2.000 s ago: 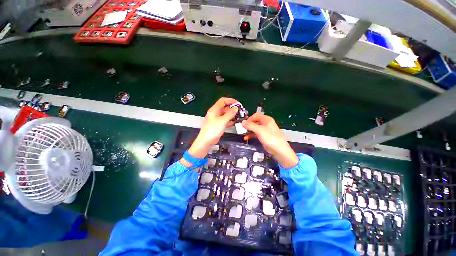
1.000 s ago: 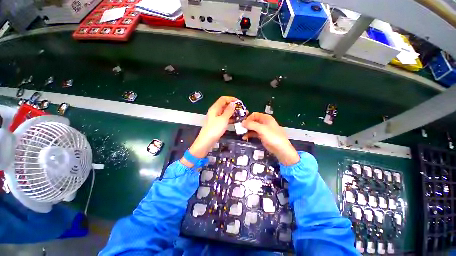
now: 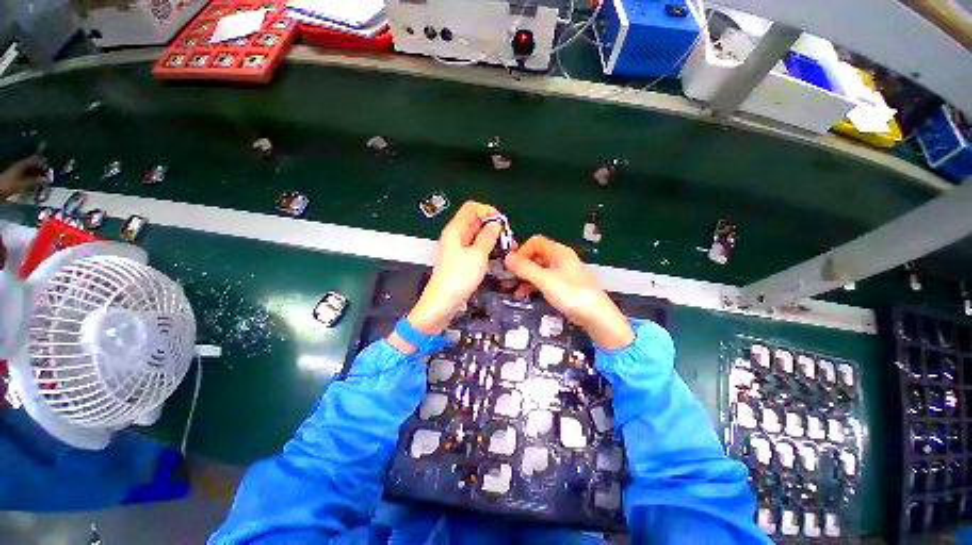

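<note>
My left hand (image 3: 466, 258) holds a small framed device unit (image 3: 500, 232) upright between thumb and fingers, above the far edge of the black tray (image 3: 373, 319). My right hand (image 3: 554, 279) has its fingertips pinched at the lower right of the unit, touching or nearly touching it. The pale pad of the flex-cable module shows only faintly between the hands; the fingers hide most of it. The black tray below holds rows of pale square pads (image 3: 572, 432) with thin dark tails.
A loose unit (image 3: 330, 309) lies left of the tray, beside the white fan (image 3: 112, 335). A clear blister tray (image 3: 794, 447) is at right. Units and joined assemblies (image 3: 723, 242) lie on the belt (image 3: 352, 106) behind the metal rail (image 3: 362, 247). Another person's hand (image 3: 21, 176) is at far left.
The unit in my left hand is turned more edge-on, and the white pad is now mostly hidden. Parts on the belt have shifted right. Another person's hand has appeared at far left.
</note>
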